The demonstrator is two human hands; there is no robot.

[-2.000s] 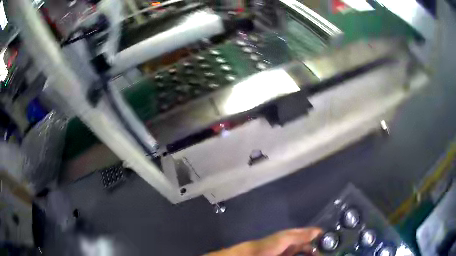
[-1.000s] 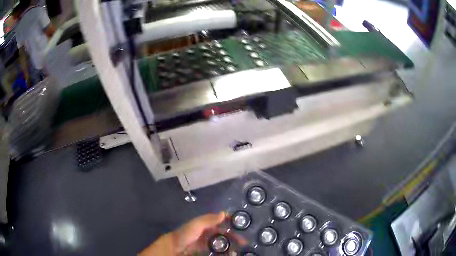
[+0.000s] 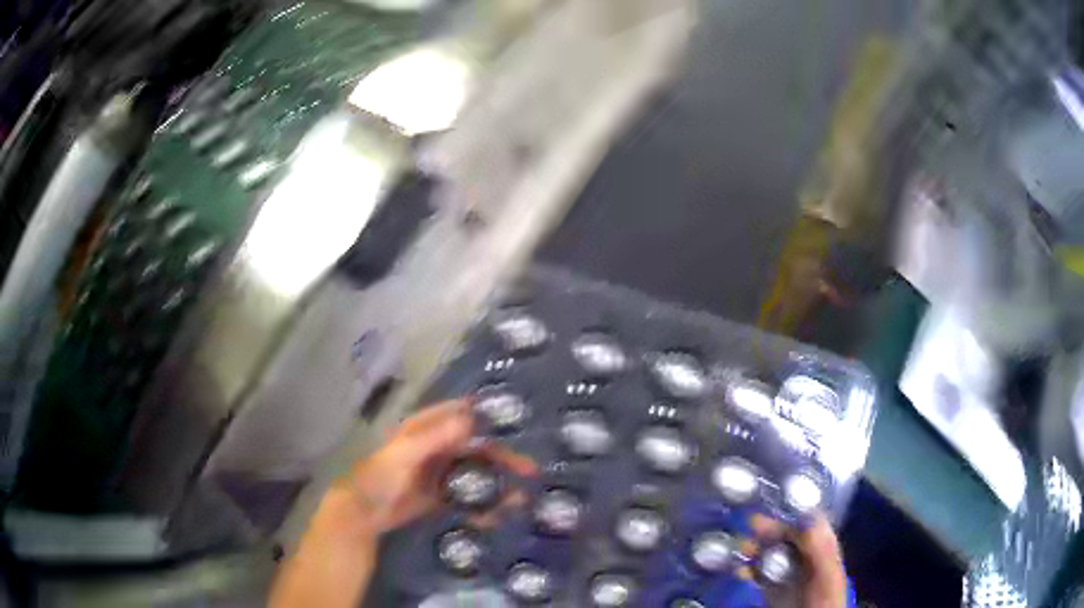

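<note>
A clear blister tray (image 3: 701,318) with rows of round speaker drivers (image 3: 662,448) is held low in front of me, at the lower middle of the view. My left hand (image 3: 422,469) is bare and grips the tray's left edge, with fingers showing through the clear plastic. My right hand (image 3: 808,558) grips the tray's right side near the lower right, and fingertips show through it. The picture is blurred and the tray's near edge is cut off by the frame.
A conveyor line (image 3: 196,178) with more round parts runs along the left, with a pale metal side panel (image 3: 523,143). Grey floor with a yellow line (image 3: 794,279) lies beyond the tray. A green bench (image 3: 951,439) with white and clear items is at the right.
The view has swung right, so the conveyor now lies at the left and the bench shows more. The tray is higher and fuller in view. My right hand has come into view on the tray.
</note>
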